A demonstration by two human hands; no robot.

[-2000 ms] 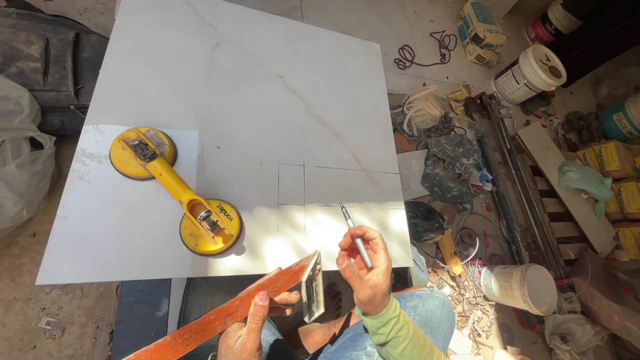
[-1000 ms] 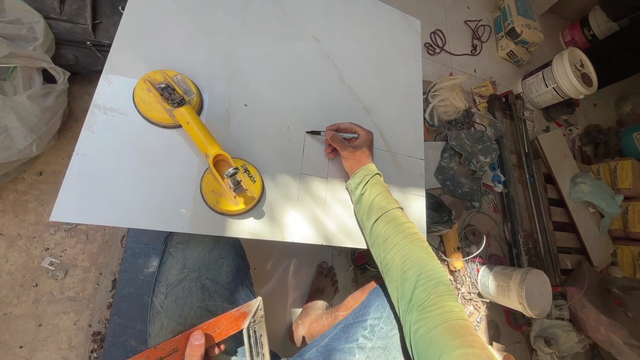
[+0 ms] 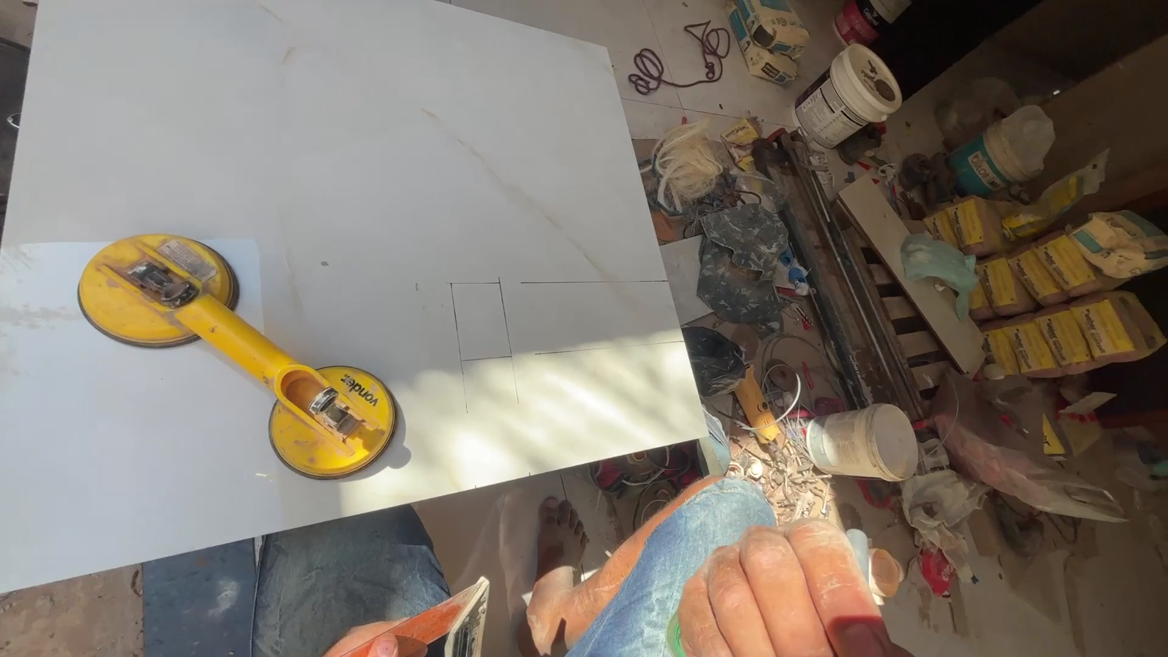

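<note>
A large white tile (image 3: 365, 182) with a faint brown vein lies across my legs, with thin dark lines drawn near its right edge. On its left part rests a yellow double suction cup lifter (image 3: 242, 351). My left hand (image 3: 370, 641), cut off by the bottom edge, grips an orange-red square (image 3: 429, 628) below the tile. At the bottom right, my right hand (image 3: 780, 593) is curled, its back toward the camera, beside my jeans-covered knee. A pale cylindrical piece, possibly the marker (image 3: 862, 561), sticks out past its fingers.
To the right stand white buckets (image 3: 862, 443), long metal rails (image 3: 839, 283), a plank (image 3: 912, 274), and yellow-labelled packages (image 3: 1058, 338). Rubble and cables lie beside the tile's right edge. A dark cord (image 3: 680, 64) and bags (image 3: 766, 36) are on the floor beyond. My bare foot (image 3: 558, 538) is below the tile.
My right hand has left the drawn lines on the tile and come down to the bottom right. The left hand still holds the square low beneath the tile.
</note>
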